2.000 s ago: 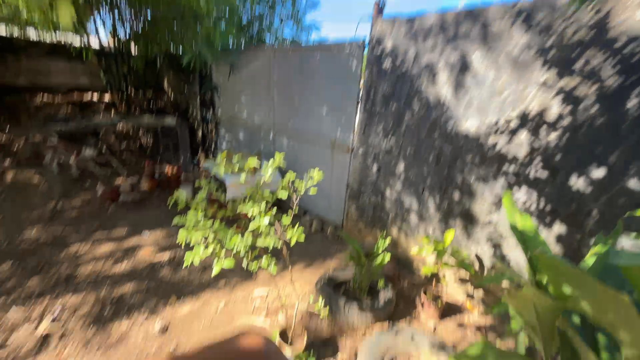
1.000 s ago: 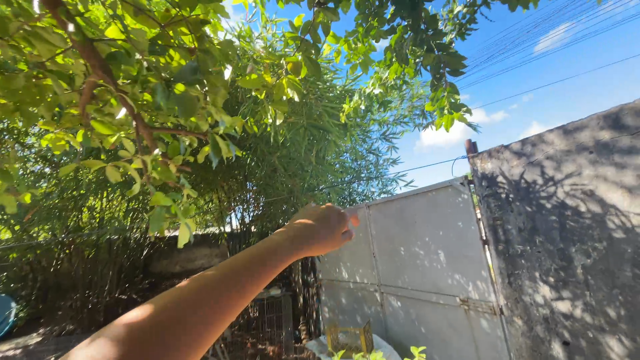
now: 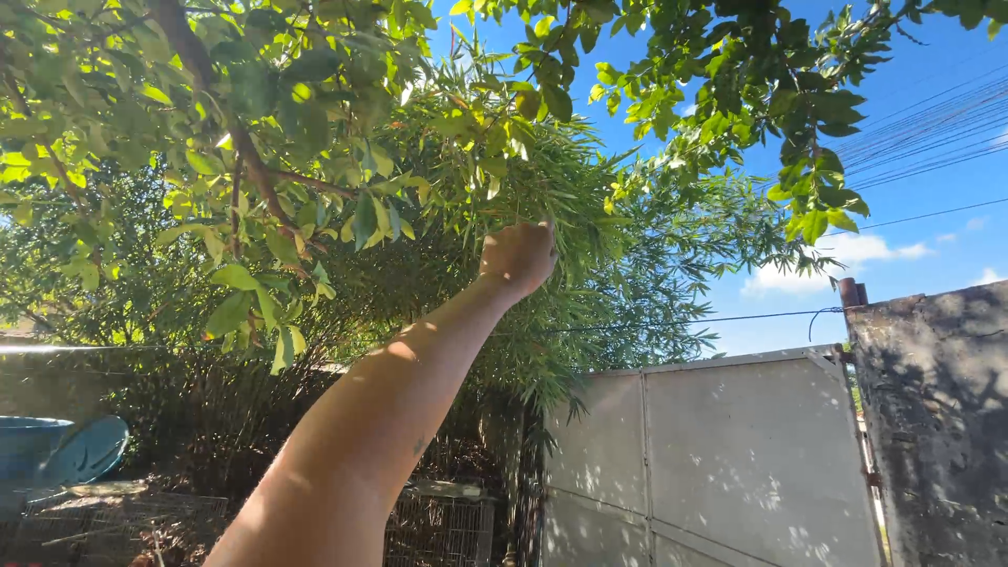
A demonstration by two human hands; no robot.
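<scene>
My left arm reaches up from the bottom edge, and my left hand is raised near the middle of the view, its back toward me. The fingers look curled and mostly face away, so whether they hold anything is hidden. Narrow green bamboo-like foliage fills the view around and behind the hand. Leaves of a nearer tree branch hang to its upper left. Whether the hand touches any leaf is unclear. My right hand is out of view.
A grey metal gate stands at the lower right beside a stained concrete wall. A thin cable crosses above the gate. Blue tubs and wire cages are at the lower left and bottom.
The view has swung up from the ground plants to the trees. My left arm, not in the oldest frame, is raised in the later ones and now points more steeply upward.
</scene>
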